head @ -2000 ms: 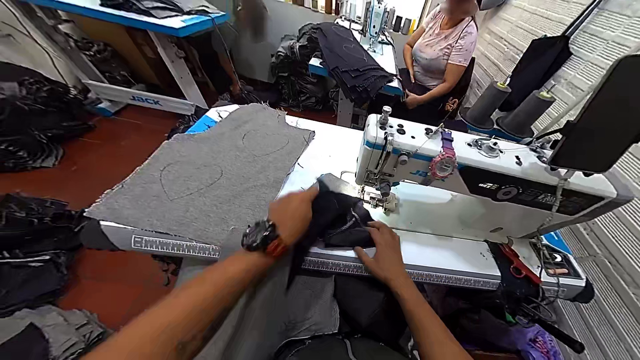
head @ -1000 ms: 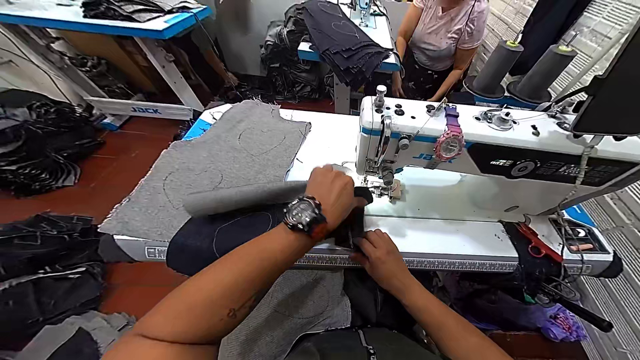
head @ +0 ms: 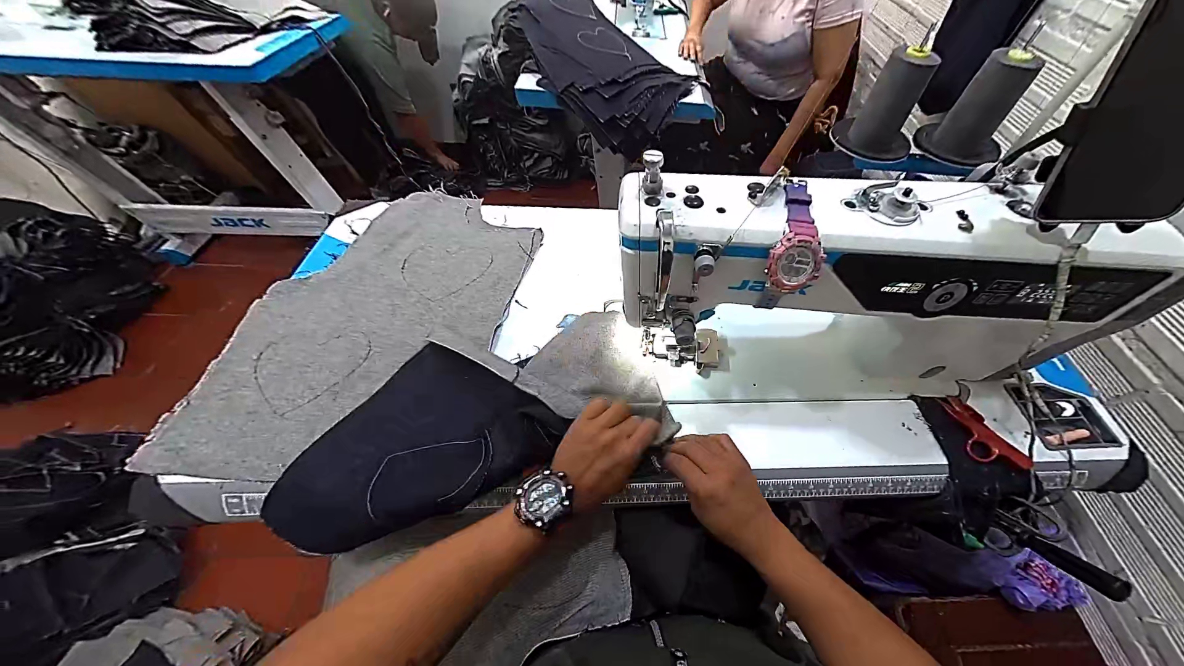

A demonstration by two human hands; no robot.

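Observation:
My left hand [head: 606, 450], with a black watch on its wrist, grips the edge of a folded denim piece, whose grey side [head: 592, 356] lies up beside the needle. Close to its right, my right hand [head: 717, 481] pinches the same fabric at the table's front edge. The dark navy side [head: 407, 444] of the fabric, with a stitched curved outline, spreads left. Under it lies a flat grey denim panel [head: 370, 324] with heart outlines drawn on it. The presser foot [head: 680, 347] of the white Jack sewing machine [head: 888, 277] stands just behind the hands.
A pink and purple watch [head: 795, 259] hangs on the machine head. Red scissors [head: 985, 439] lie at the right of the table. Two grey thread cones [head: 976, 106] stand behind. Dark fabric piles [head: 65, 296] lie at left. A person [head: 786, 55] sits at another table behind.
The fabric's navy side now spreads left of my hands, and its grey side lies turned up by the needle. My left hand has moved down toward the table's front edge, close to my right hand.

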